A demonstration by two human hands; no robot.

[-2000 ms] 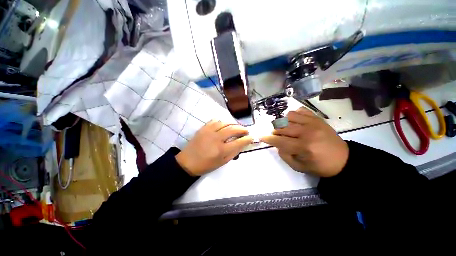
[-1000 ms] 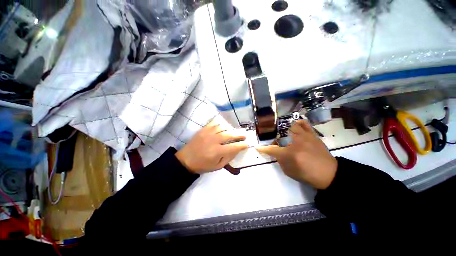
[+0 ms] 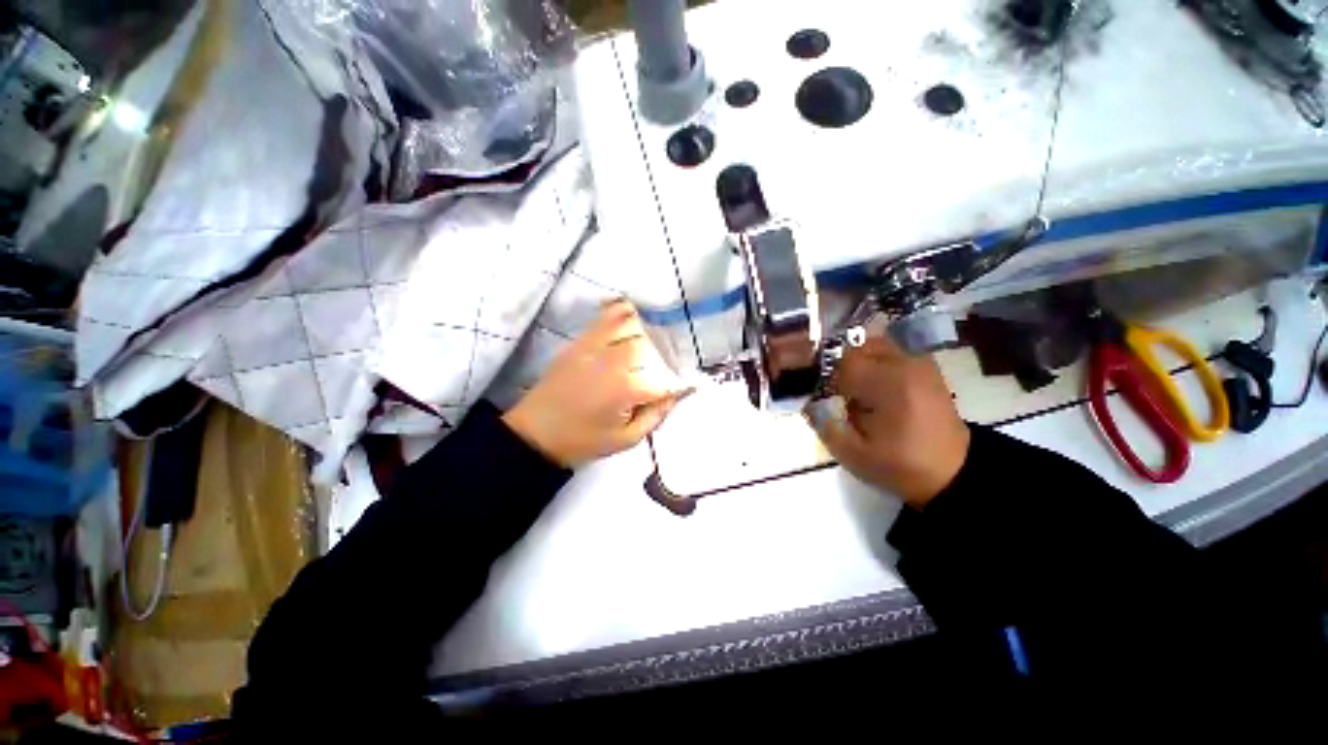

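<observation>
A pale quilted panel (image 3: 423,299) with dark stitch lines lies left of the white sewing machine head (image 3: 903,146), its right part running under my left hand. My left hand (image 3: 594,393) has thumb and forefinger together at the panel's edge, left of the needle area. My right hand (image 3: 900,418) is curled beside the shiny take-up guard (image 3: 784,299), at the small metal parts under the head; the fingertips are partly hidden, and whether they hold anything is unclear. The needle itself is hidden.
Red and yellow handled scissors (image 3: 1143,408) lie at the right, beside dark fabric scraps (image 3: 1020,347). A heap of pale panels (image 3: 219,189) and clear plastic are at the upper left. Taped brown cardboard (image 3: 219,568) is at the left. A tape measure strip (image 3: 699,648) runs along the front edge.
My left hand has moved up and left, away from the needle area, and my right hand has drawn slightly right. The gap between them is wider. The view has also shifted.
</observation>
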